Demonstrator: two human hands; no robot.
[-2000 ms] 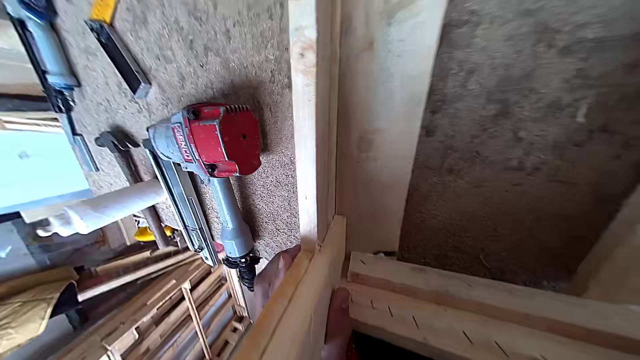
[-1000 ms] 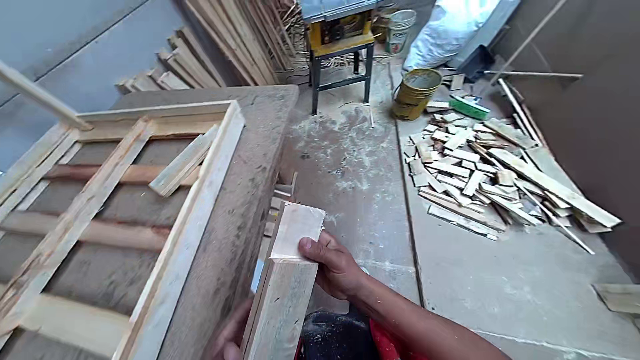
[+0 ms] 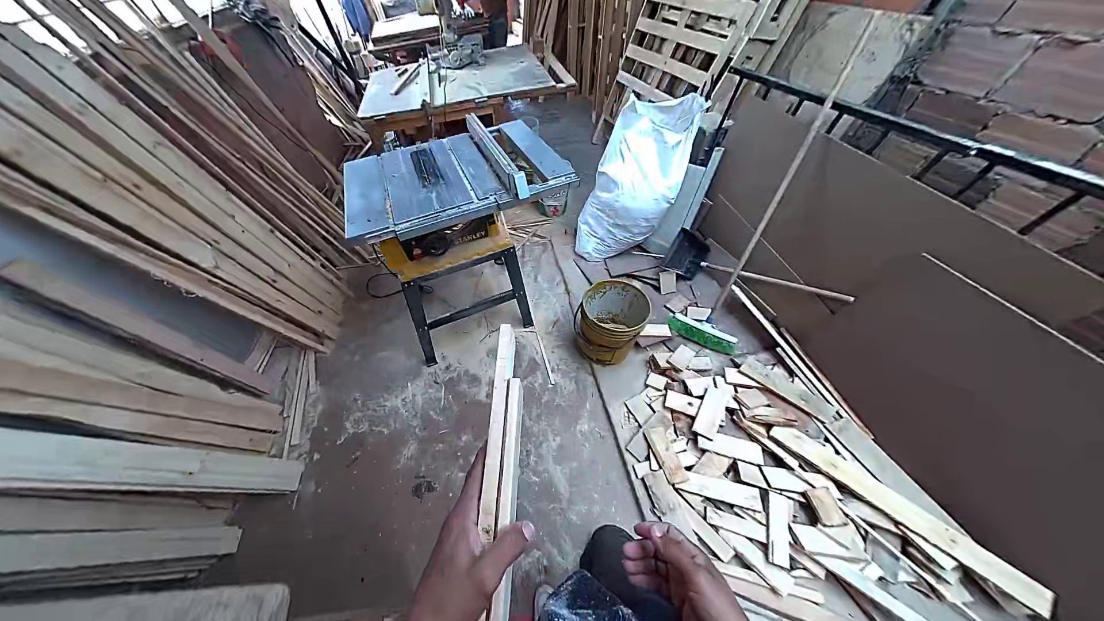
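Observation:
Two narrow wooden boards (image 3: 498, 431) stand on edge side by side, their far ends uneven, held in my left hand (image 3: 470, 552) with the thumb over the right-hand board. My right hand (image 3: 681, 569) is apart from the boards, just right of my knee, with its fingers curled and nothing seen in it. Farther forward, beyond the boards, is a Stanley table saw (image 3: 448, 185) on a yellow and black stand.
Wood offcuts (image 3: 733, 466) are heaped on the floor at right, by a yellow bucket (image 3: 612, 315), a green broom (image 3: 703, 335), a dustpan (image 3: 686, 253) and a white sack (image 3: 640, 172). Long boards (image 3: 129, 207) lean at left. A workbench (image 3: 466, 82) and a person (image 3: 496, 21) are farther back.
The view has swung from the wooden frame on the bench toward the table saw. My right hand has let go of the boards, which it touched one second ago.

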